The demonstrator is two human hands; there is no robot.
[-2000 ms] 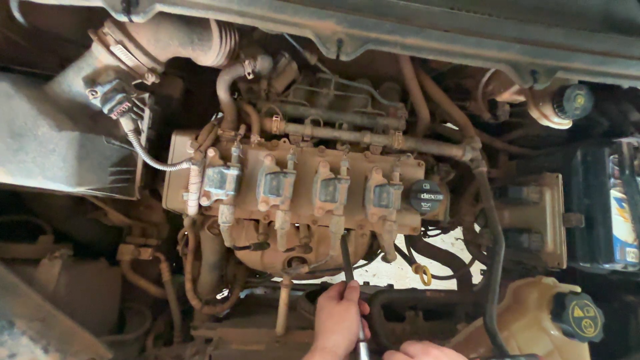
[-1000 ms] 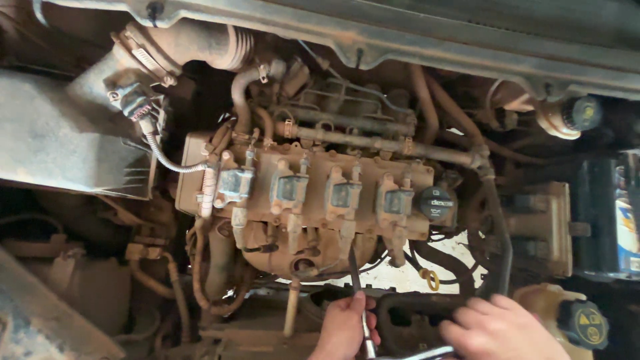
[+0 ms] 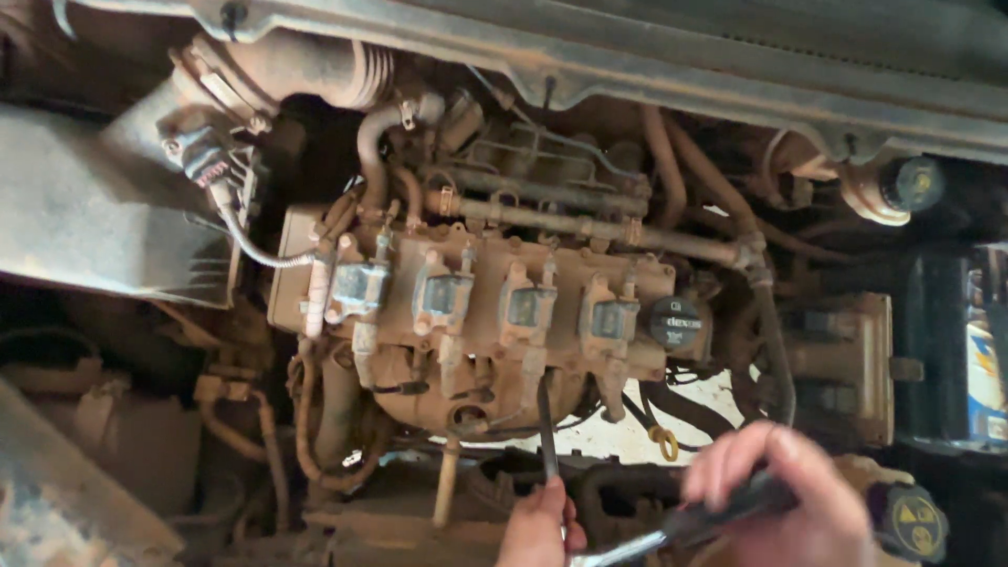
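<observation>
Near the bottom middle, my left hand (image 3: 543,524) is closed around a dark metal extension bar (image 3: 546,429). The bar's far end reaches down beside the third ignition coil's boot, below the dusty valve cover; its tip is hidden. My right hand (image 3: 787,488), blurred, is wrapped around the black handle of a ratchet wrench (image 3: 669,531), whose chromed shaft meets the bar's near end at the lower frame edge. Several ignition coils (image 3: 528,307) sit in a row on the valve cover (image 3: 488,272), with a black oil filler cap (image 3: 676,321) at its right end.
A yellow dipstick ring (image 3: 668,445) stands left of my right hand. The coolant tank cap (image 3: 907,520) is close at lower right, a battery (image 3: 945,346) at far right. An air filter box (image 3: 118,213) fills the left; the body edge (image 3: 630,87) crosses the top.
My right hand has come up from the bottom edge and further into view, with the wrench handle now showing in it. My left hand stays on the bar. The view has shifted slightly.
</observation>
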